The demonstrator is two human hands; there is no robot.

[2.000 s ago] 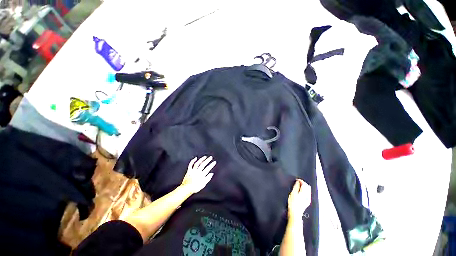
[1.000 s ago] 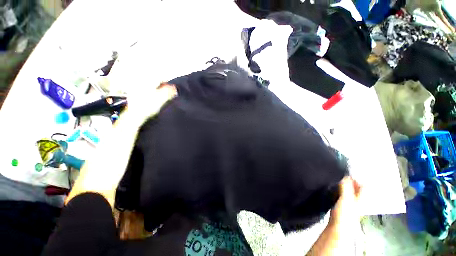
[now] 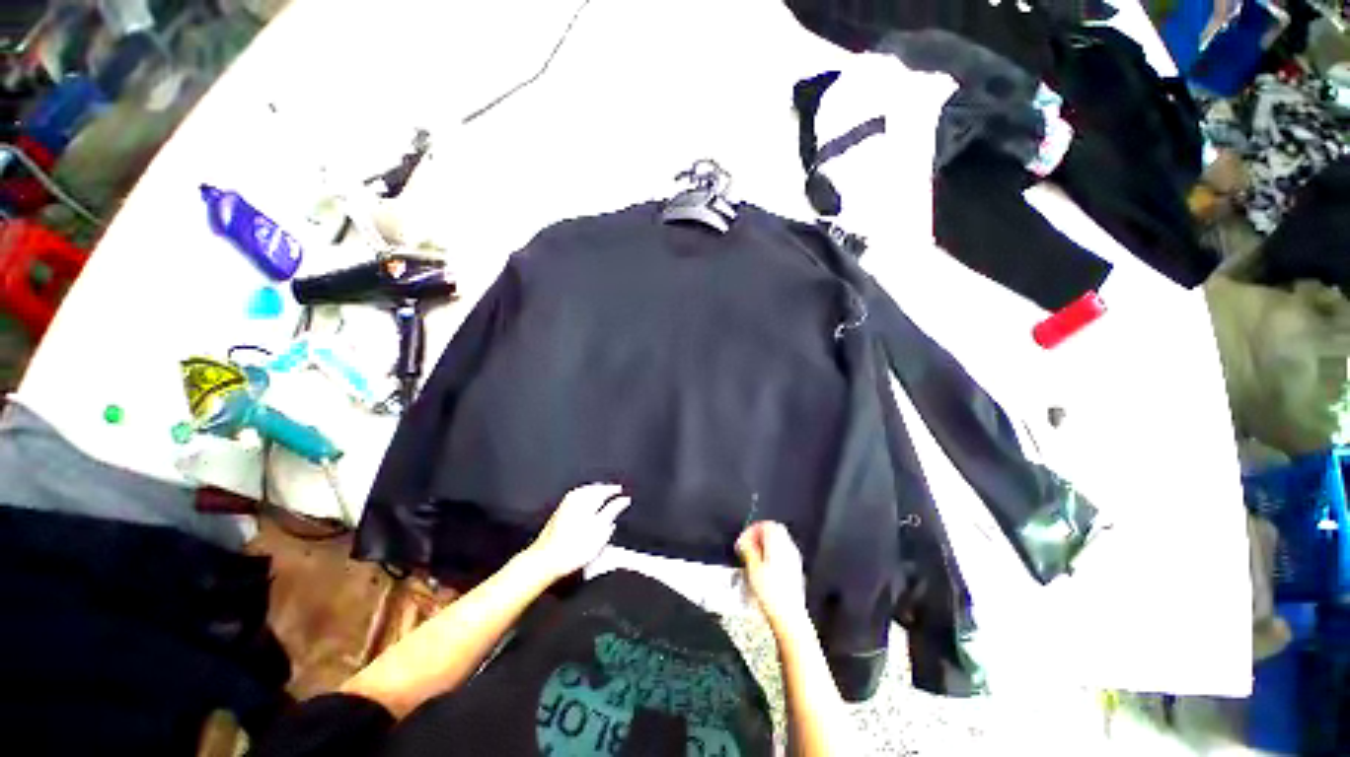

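Observation:
A black sweatshirt [image 3: 652, 370] lies spread on the white table in front of me, its neckline at the far side and its hem [image 3: 681, 540] towards me. A dark grey hanger [image 3: 700, 212] shows at the neckline. Another dark garment lies beneath, its sleeve [image 3: 970, 414] reaching out to the right with a shiny cuff. My left hand [image 3: 582, 528] rests on the hem, fingers pointing right; whether it grips the cloth is unclear. My right hand [image 3: 768, 552] is closed with fingertips pinched at the hem, right of my left hand. A thin pale line shows just above its fingertips.
At left lie a purple bottle [image 3: 252, 234], a black dryer-like tool [image 3: 373, 280] and a teal tool [image 3: 289, 430]. A dark pile [image 3: 133, 636] and brown cloth [image 3: 318, 592] are at lower left. Black strips [image 3: 814, 141], black garments [image 3: 1022, 244] and a red spool [image 3: 1069, 320] are at right.
The upper sweatshirt, lifted and stretched between both hands a second ago, now lies flat. My left hand has come down from the far left, and my right hand has moved inwards to the hem.

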